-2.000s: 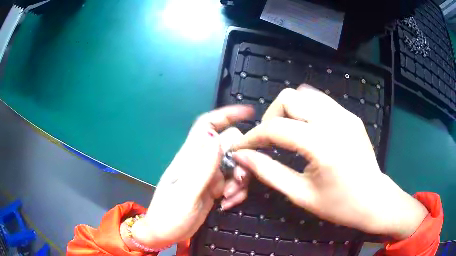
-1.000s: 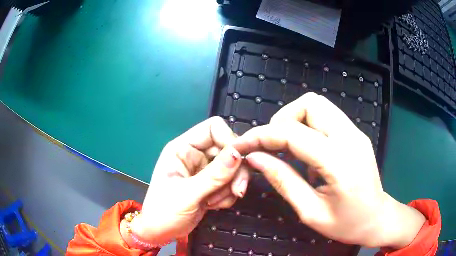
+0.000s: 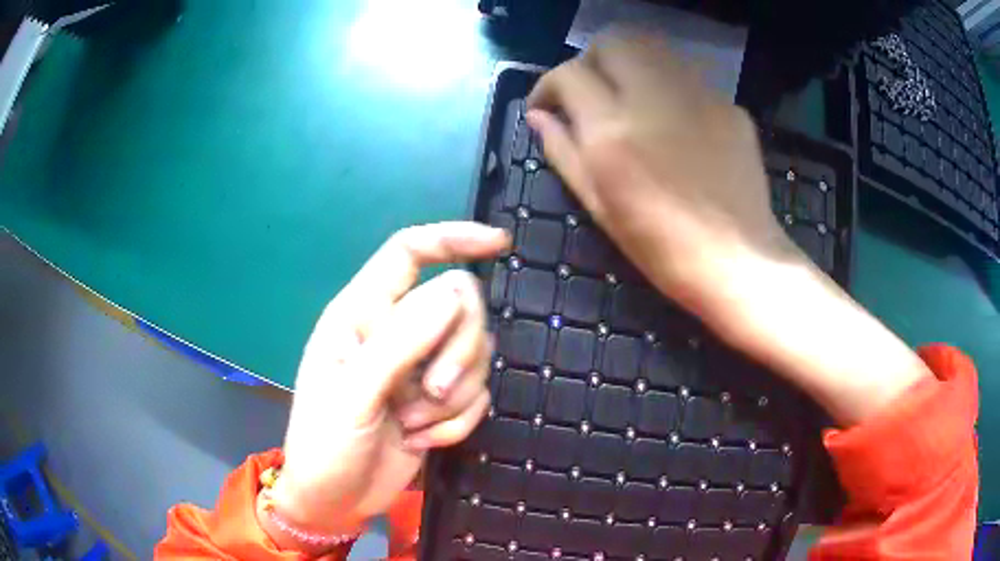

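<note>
A black component tray (image 3: 478,208) has a grid of pockets, with small shiny metal parts (image 3: 556,322) as dots at many crossings. My left hand (image 3: 395,351) is over its left edge, fingers curled and index finger out; the clump of parts seen in it earlier is hidden by the curled fingers. My right hand (image 3: 647,142), blurred, reaches over the tray's upper part. Its thumb and index fingertips are pinched at the upper left corner of the grid; any part between them cannot be made out. My right hand and forearm hide much of the upper rows.
A second black tray (image 3: 941,153) at the upper right holds a silver pile of parts (image 3: 905,82). A printed paper sheet (image 3: 718,55) lies at the back, partly behind my right hand. The green mat (image 3: 241,186) extends left. Blue objects (image 3: 38,493) are on the floor, lower left.
My right hand has left my left hand and moved up and forward to the tray's upper left corner. My left hand has moved slightly left, its index finger now extended. More of the tray's middle shows.
</note>
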